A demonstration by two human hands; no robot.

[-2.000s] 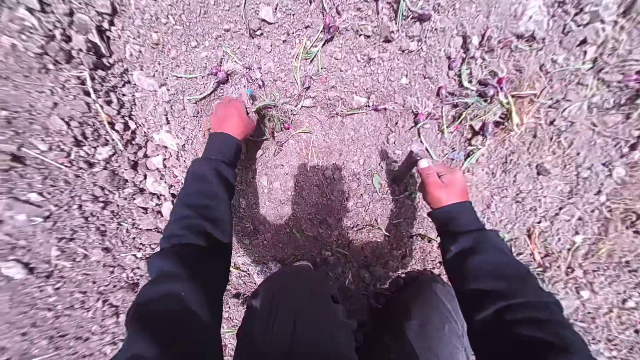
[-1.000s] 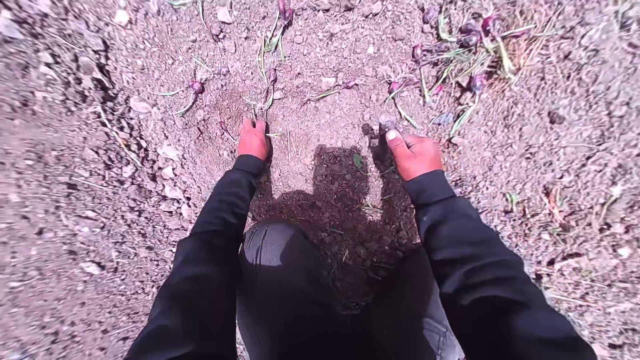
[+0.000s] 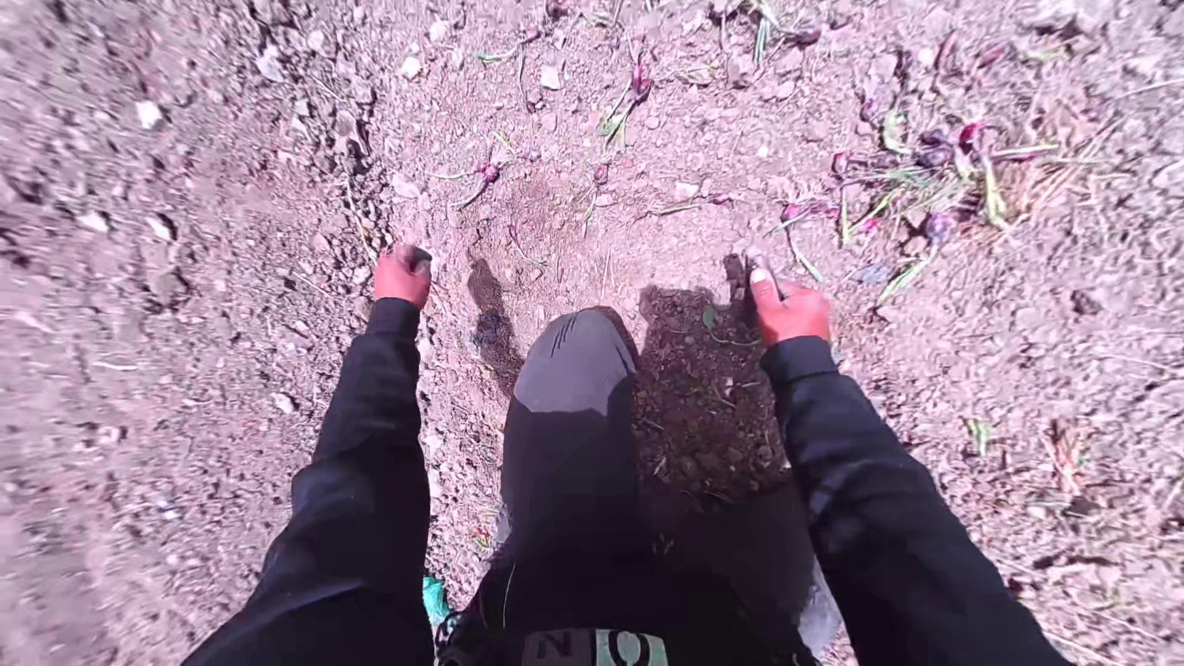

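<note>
My left hand (image 3: 403, 276) is curled around a small dark object (image 3: 421, 257) at the left, just above the soil, its kind unclear. On the right, my right hand (image 3: 792, 310) grips a dark, soil-covered tool (image 3: 738, 277), with the thumb on top; its shape is mostly hidden. Small red onions with green stalks lie scattered ahead of both hands, one onion (image 3: 488, 172) up and right of my left hand, another (image 3: 601, 174) farther right. A heap of red onions (image 3: 936, 153) with stalks and dry roots lies beyond my right hand.
Dry, cloddy soil (image 3: 573, 250) with stones surrounds me. My knee (image 3: 575, 356) in dark trousers is between my arms, beside darker, loosened soil (image 3: 708, 407). Something green (image 3: 435, 599) lies near the bottom edge.
My left hand has moved left, away from the onion stalks it was beside. The left knee has come forward between the arms. My right hand still grips the dark tool.
</note>
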